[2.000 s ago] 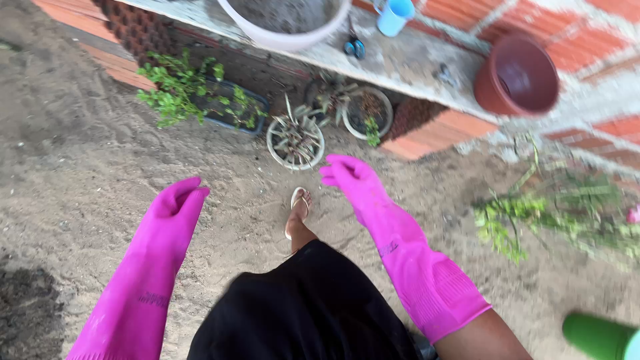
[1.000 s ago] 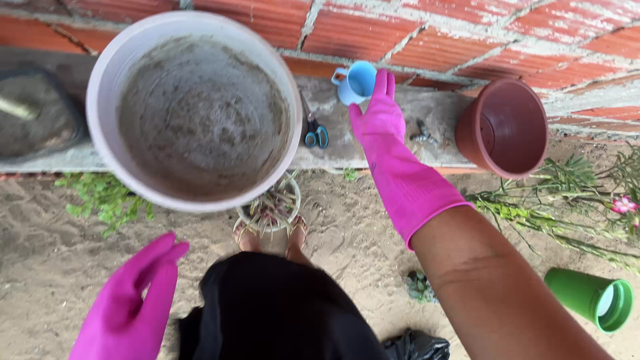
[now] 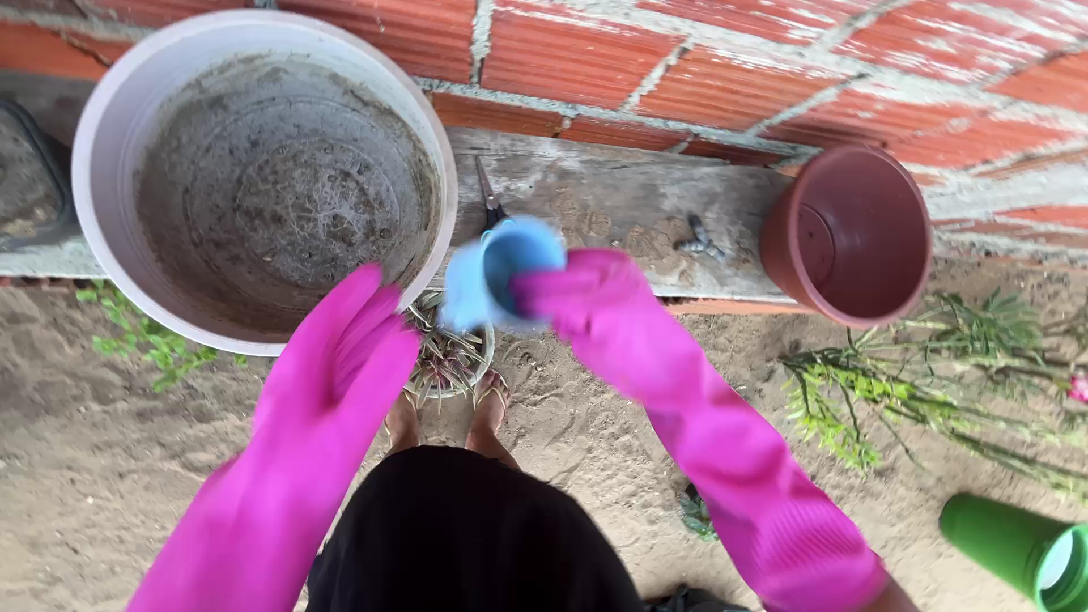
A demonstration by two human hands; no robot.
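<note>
My right hand [image 3: 595, 319], in a long pink rubber glove, grips a small light-blue plastic cup [image 3: 523, 263] by its rim, fingers partly inside; the cup is blurred. Gloved the same way, my left hand [image 3: 331, 365] is at the near right rim of a large pale round basin [image 3: 280, 195] and holds nothing; whether it touches the rim I cannot tell. Dirt residue and fine roots line the basin's bottom. Behind the cup lies a pair of scissors [image 3: 489, 191], its handles partly hidden.
The basin and a reddish-brown plastic pot [image 3: 846, 238] stand on a wooden plank [image 3: 586, 187] along a brick wall [image 3: 578, 59]. A dark container [image 3: 34, 178] is at far left. Below are a potted plant [image 3: 446, 357], leafy stems [image 3: 918, 399] and a green pot [image 3: 1011, 544] on sandy ground.
My right hand has taken hold of the blue cup, which stood on the plank by the wall, and brought it toward the basin. My left hand has moved up to the basin's near rim.
</note>
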